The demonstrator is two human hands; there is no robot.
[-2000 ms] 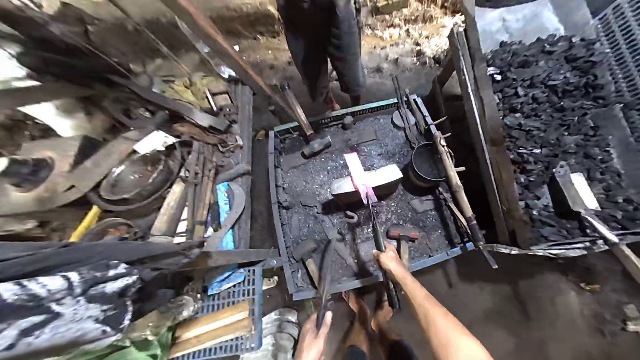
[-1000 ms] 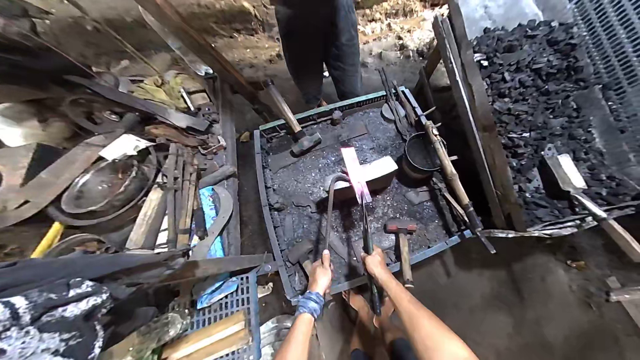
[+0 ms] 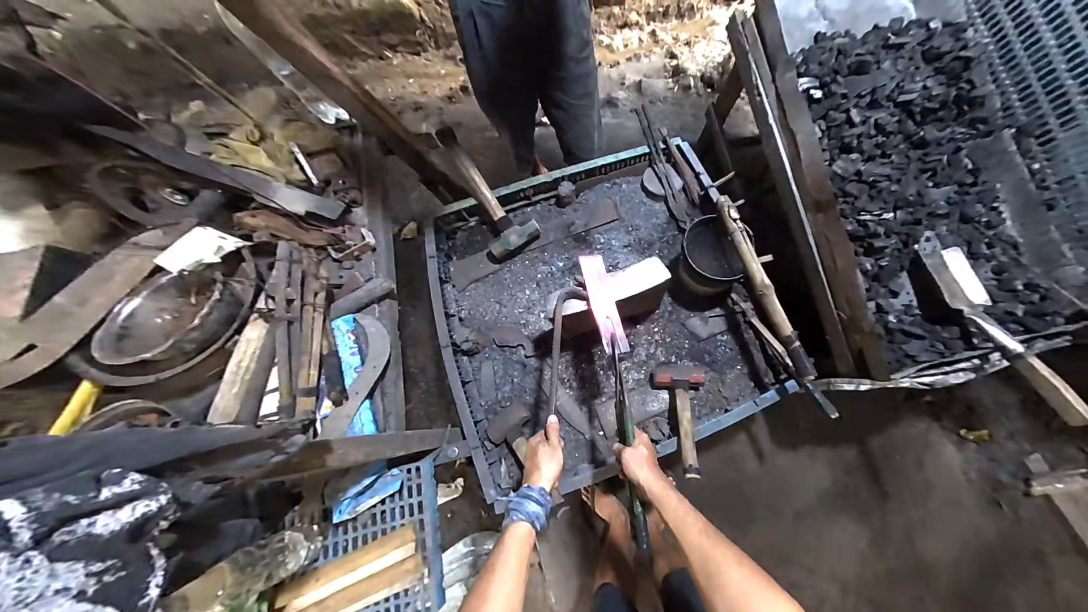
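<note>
Glowing pink-white hot metal (image 3: pixel 598 289) lies across the top of a block-shaped anvil (image 3: pixel 639 291) in the middle of a low tray of dark scale. My right hand (image 3: pixel 640 459) grips long metal tongs (image 3: pixel 625 416), whose jaws meet the near end of the hot piece. My left hand (image 3: pixel 544 455), with a blue patterned band at the wrist, is closed on a thin metal rod with a hooked end (image 3: pixel 557 357). The hook reaches the left side of the hot metal. A short-handled hammer (image 3: pixel 678 378) lies right of the tongs.
A sledgehammer (image 3: pixel 514 238) rests at the tray's (image 3: pixel 442 340) back left. A black pot (image 3: pixel 712 255) and several rods are at the right. A person (image 3: pixel 540 76) stands beyond the tray. Charcoal (image 3: pixel 892 153) and a shovel (image 3: pixel 960 276) lie far right, scrap metal and tools far left.
My left hand has moved forward, and the hooked rod's end now reaches the hot metal. The short-handled hammer beside the tongs has turned, its handle now pointing toward me.
</note>
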